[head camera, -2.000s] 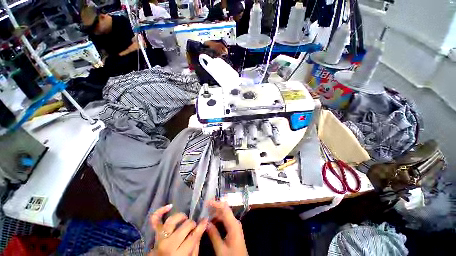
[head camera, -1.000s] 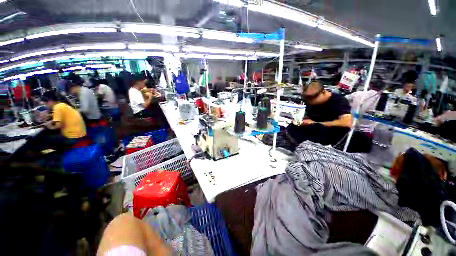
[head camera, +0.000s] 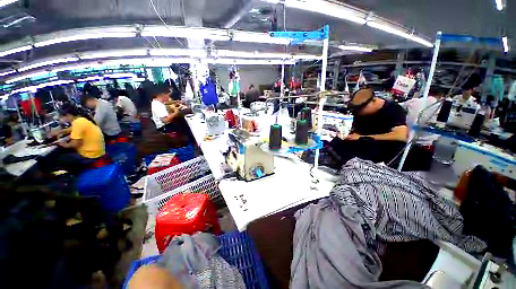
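Observation:
A striped garment piece (head camera: 390, 197) lies bunched on the dark surface at the right. A plain grey garment piece (head camera: 334, 242) hangs in folds in front of it. A blue crate (head camera: 243, 254) at the bottom holds a bunched grey and striped cloth (head camera: 198, 259). A blurred, cut-off bit of bare skin, seemingly my left hand or arm (head camera: 153, 279), shows at the bottom edge against this cloth; its fingers cannot be made out. My right hand is not in view.
A red stool or bin (head camera: 186, 217) and white crates (head camera: 175, 180) stand left of the white table (head camera: 260, 200), which carries another machine (head camera: 249, 158). A person in black (head camera: 379, 121) sits behind the striped pile. Part of the white overlock machine (head camera: 489, 276) shows bottom right.
The view has swung far left, away from the overlock machine and both hands at the grey cloth. Since one second ago, the bare skin has sunk lower at the bottom edge.

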